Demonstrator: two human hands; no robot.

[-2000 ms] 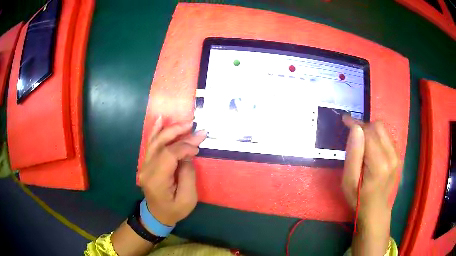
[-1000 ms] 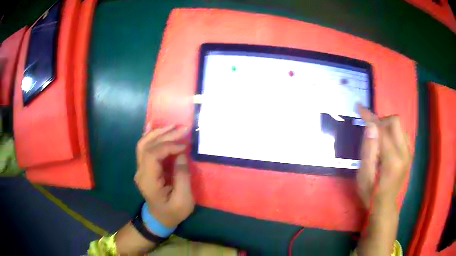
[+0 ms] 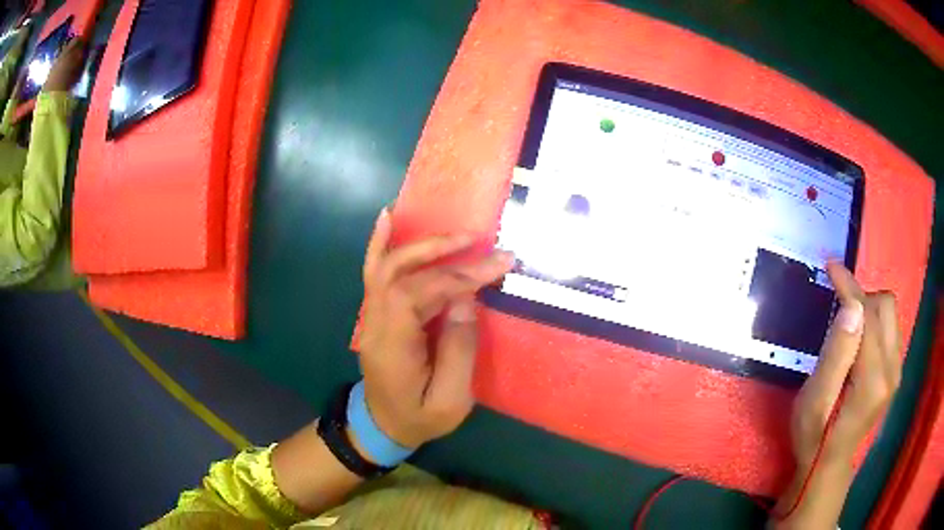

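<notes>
A lit tablet [image 3: 662,217] with a black border lies on an orange-red foam pad [image 3: 611,383]. Its screen is mostly white, with a green dot, two red dots and a dark window at the lower right. My left hand [image 3: 424,331] is over the pad's left side, fingers apart, fingertips at the tablet's left edge; it holds nothing. My right hand [image 3: 854,373] is at the tablet's right edge, a finger at the screen beside the dark window. A thin red cord [image 3: 825,440] runs along my right hand. A blue band [image 3: 375,427] and a black wristband [image 3: 344,433] are on my left wrist.
A dark tablet [image 3: 160,57] lies on stacked foam pads [image 3: 150,197] at the left, on the green surface [image 3: 321,186]. Beyond, a person's yellow sleeve [image 3: 43,181] reaches to another tablet. Another foam pad [image 3: 919,455] stands at the right edge. A yellow line [image 3: 171,378] crosses the grey floor.
The view has turned, so the tablet and pad appear further right and more tilted. Another person's arm has come into view at the left. Both hands remain at the tablet's sides.
</notes>
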